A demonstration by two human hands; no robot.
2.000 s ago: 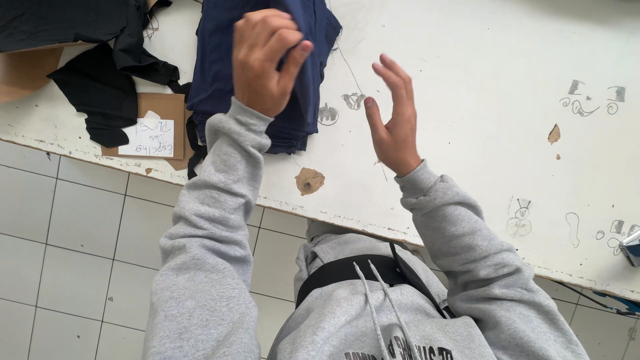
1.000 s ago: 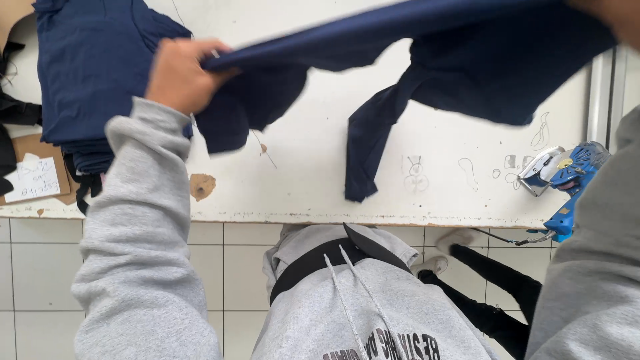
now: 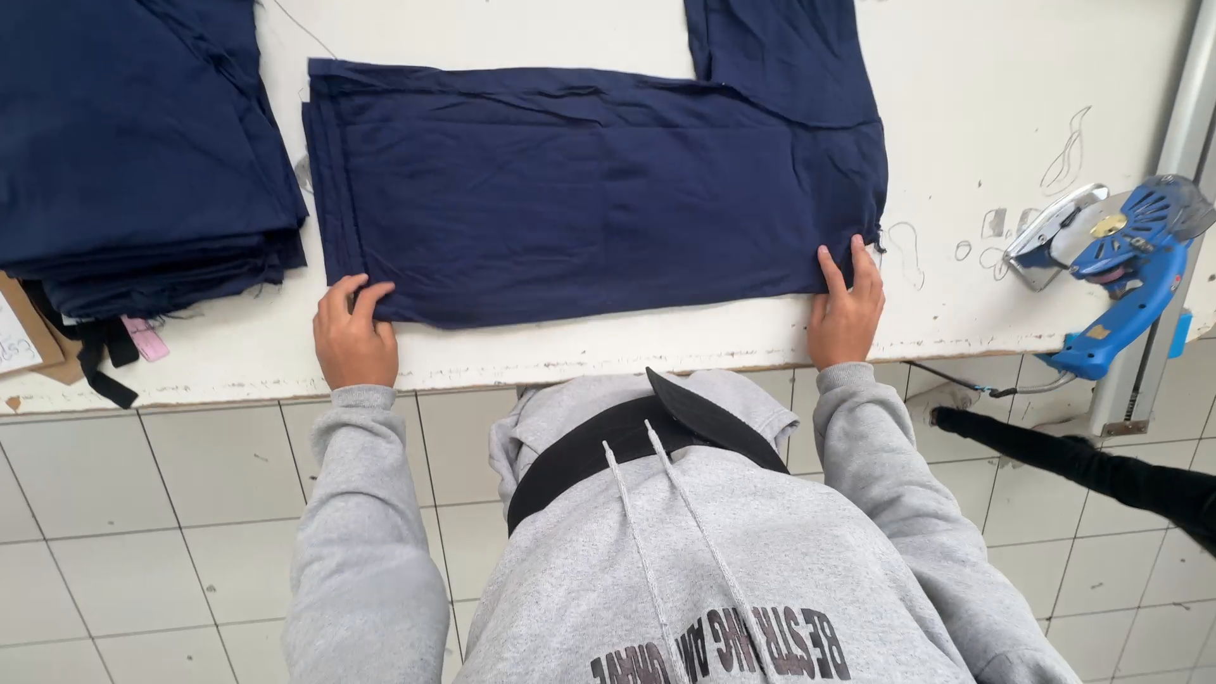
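A navy blue fabric garment, which looks like trousers (image 3: 589, 199), lies spread sideways on the white worktable (image 3: 589, 347), one part reaching off the top of the view. My left hand (image 3: 356, 332) rests at its near left corner, fingertips on the cloth. At the near right corner my right hand (image 3: 845, 304) touches the edge, fingers a little apart. Neither hand is plainly closed on the cloth. To the left is a stack of folded navy fabric (image 3: 133, 161), with frayed edges and loose threads.
A blue electric rotary cloth cutter (image 3: 1121, 256) stands at the right beside a metal rail (image 3: 1173, 190). Black straps (image 3: 109, 361), a pink strip (image 3: 145, 338) and cardboard with a written paper (image 3: 17, 328) lie lower left. Another person's leg (image 3: 1073, 456) shows beyond the table edge.
Two seconds ago my hands were raised, the left one at the navy stack. One second ago a navy cloth hung in the air between them; now it lies flat on the table with both hands lowered.
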